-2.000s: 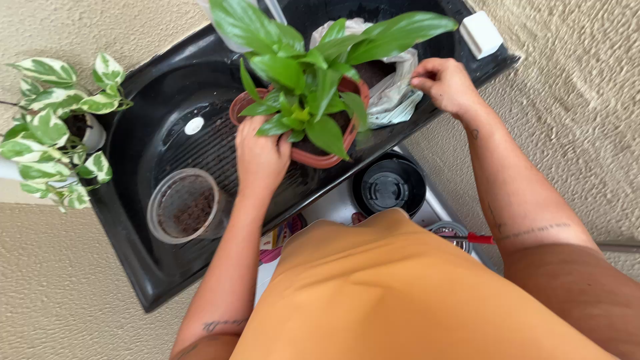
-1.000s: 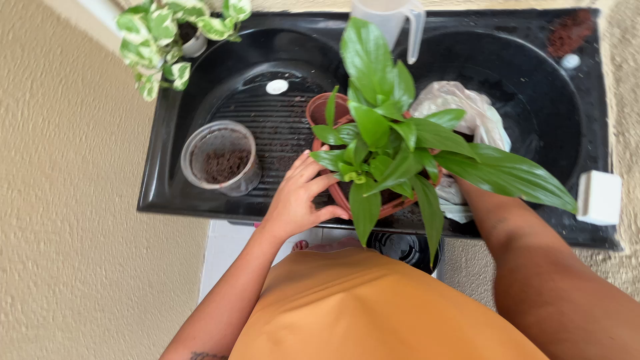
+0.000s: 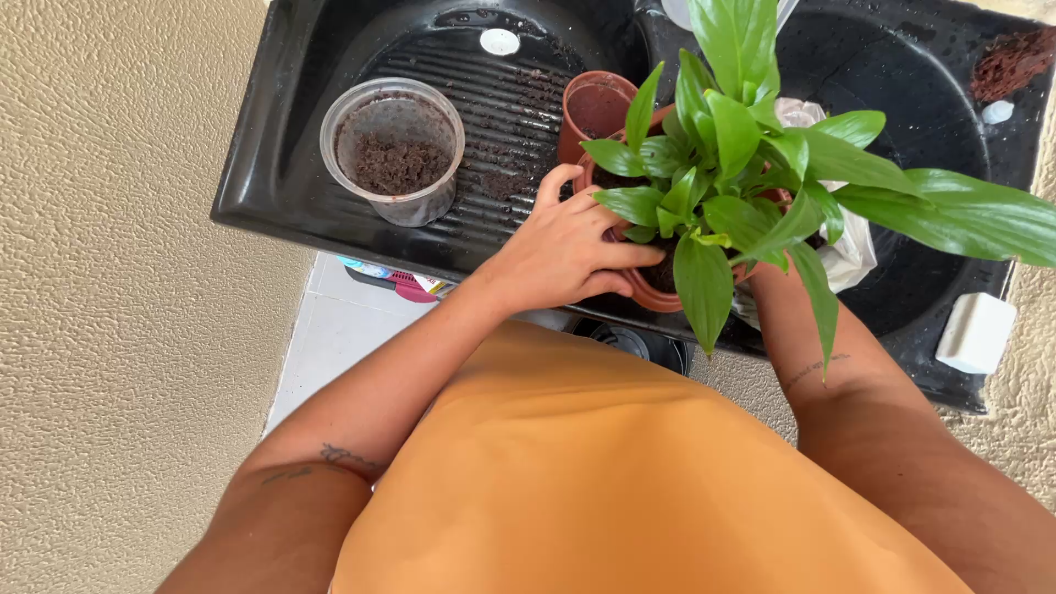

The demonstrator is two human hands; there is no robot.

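A leafy green plant [image 3: 730, 177] stands in a terracotta-coloured plastic pot [image 3: 657, 299] on the black sink's ribbed part. My left hand [image 3: 569, 241] lies at the pot's left side, fingers spread, one fingertip on the soil inside the rim. The leaves hide most of my right hand [image 3: 763, 280], which is at the pot's right side by a whitish plastic bag [image 3: 854, 252]; what its fingers do cannot be seen. Behind the left hand a small empty terracotta-coloured pot [image 3: 596, 111] stands close to the larger one. A clear plastic tub [image 3: 392, 153] with dark soil is farther left.
Loose soil lies scattered on the ribs of the black double sink [image 3: 272, 177]. A white block [image 3: 976, 332] rests on its right edge, with a heap of reddish-brown soil [image 3: 1011, 66] at the back right corner. A black pot [image 3: 627, 338] is below the front edge.
My right hand was above the bag two seconds ago; it has moved in behind the leaves at the pot's right side. The left hand stays at the pot's left. The view has turned.
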